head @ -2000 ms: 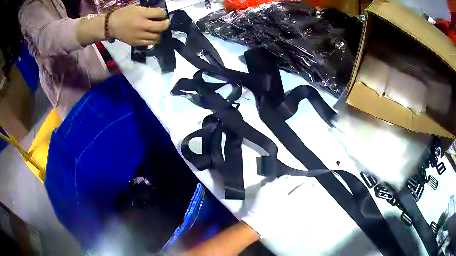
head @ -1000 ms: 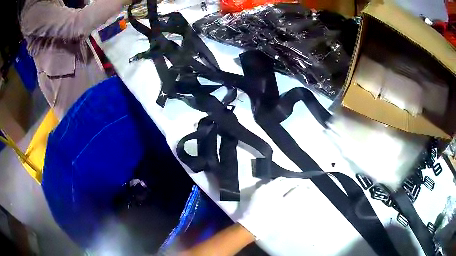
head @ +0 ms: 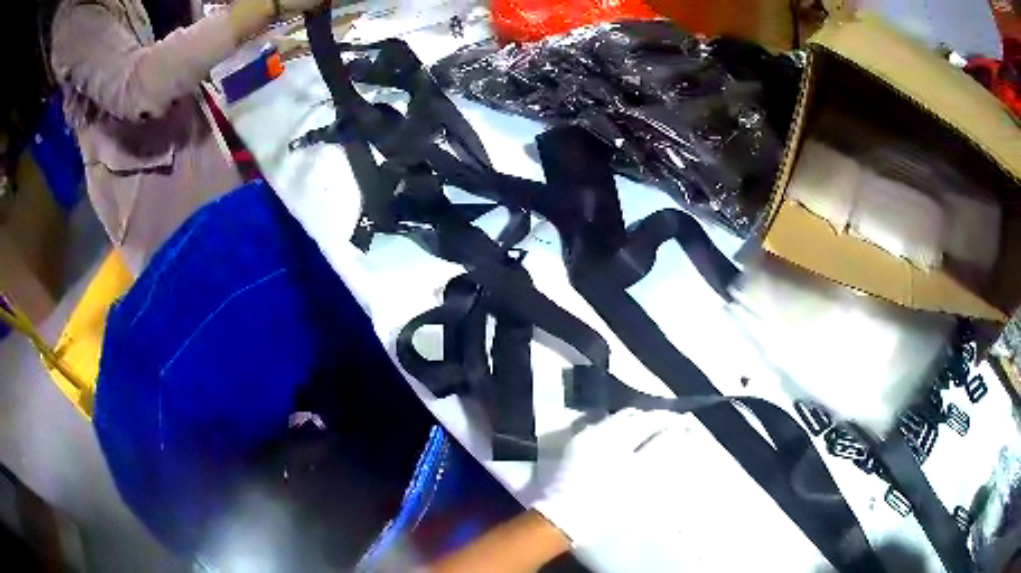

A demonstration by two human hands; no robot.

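Long flat black webbing straps (head: pixel 661 347) lie tangled along the white table. My left hand (head: pixel 599 476), in a white glove, is at the bottom centre, with its bare forearm entering from the lower edge. The glove is overexposed and blends into the table; its upper edge meets a strap by a short strap end (head: pixel 584 387). Its fingers are too washed out to show a grip. My right hand is not visible. Small black slide buckles (head: pixel 856 439) lie in a loose pile at the right, with a strap running through it.
An open carton (head: pixel 856 252) with white packets stands at the upper right. Bagged dark straps (head: pixel 661 95) and a red plastic bag (head: pixel 571 16) lie behind. A deep blue bin (head: pixel 213 325) is left of the table. A co-worker's hand (head: pixel 297 6) holds a strap at the top left.
The co-worker's hand has moved up and left, lifting a strap; straps beneath are spread differently and a blue-orange item shows. My left hand has stayed nearly still.
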